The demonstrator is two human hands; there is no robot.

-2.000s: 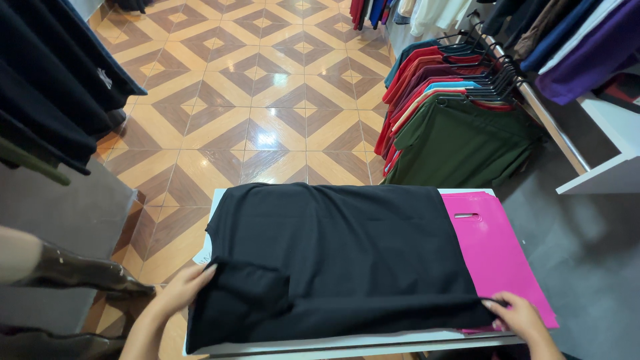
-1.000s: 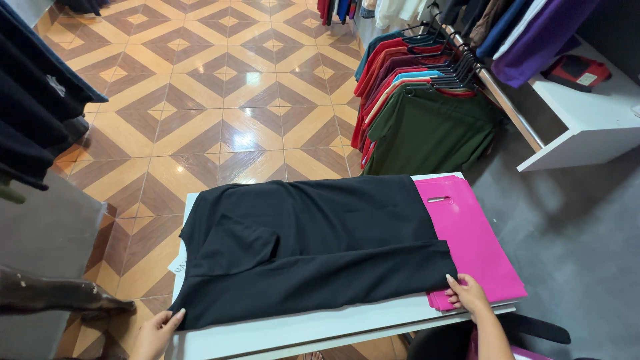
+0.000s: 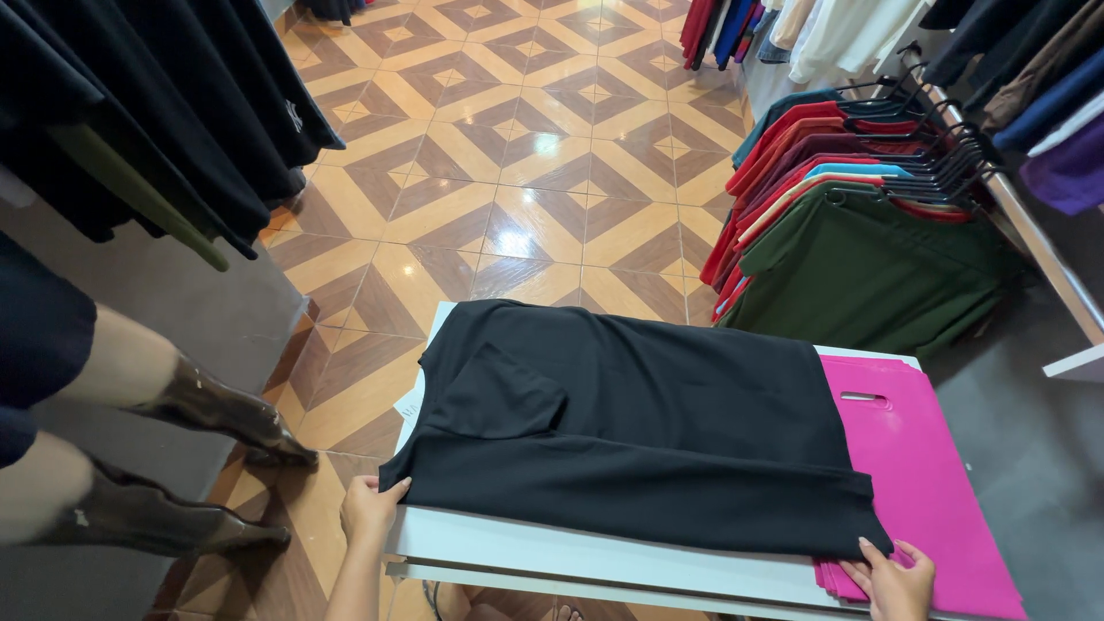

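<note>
A black short-sleeved garment [image 3: 638, 405] lies across a white table [image 3: 604, 539], its near side folded over lengthwise and a sleeve lying on top near the neck end. A white tag [image 3: 409, 407] shows beside the neckline. My left hand [image 3: 371, 509] pinches the near corner of the garment at the neck end. At the other end, my right hand [image 3: 893, 576] pinches the near hem corner, over the pink plastic bags [image 3: 923, 483], which lie stacked under the hem with a cut-out handle slot showing.
A rail [image 3: 1026, 207] of shirts on black hangers, a green shirt [image 3: 871, 267] foremost, stands beyond the table on the right. Dark garments [image 3: 172, 103] hang at the upper left. Mannequin legs [image 3: 216, 414] reach in from the left. Patterned floor tiles [image 3: 517, 172] lie beyond the table.
Two seconds ago the near side was a narrower fold held by both hands; it is now a wider, flatter strip. The sleeve on top is more plainly shaped. The view has shifted.
</note>
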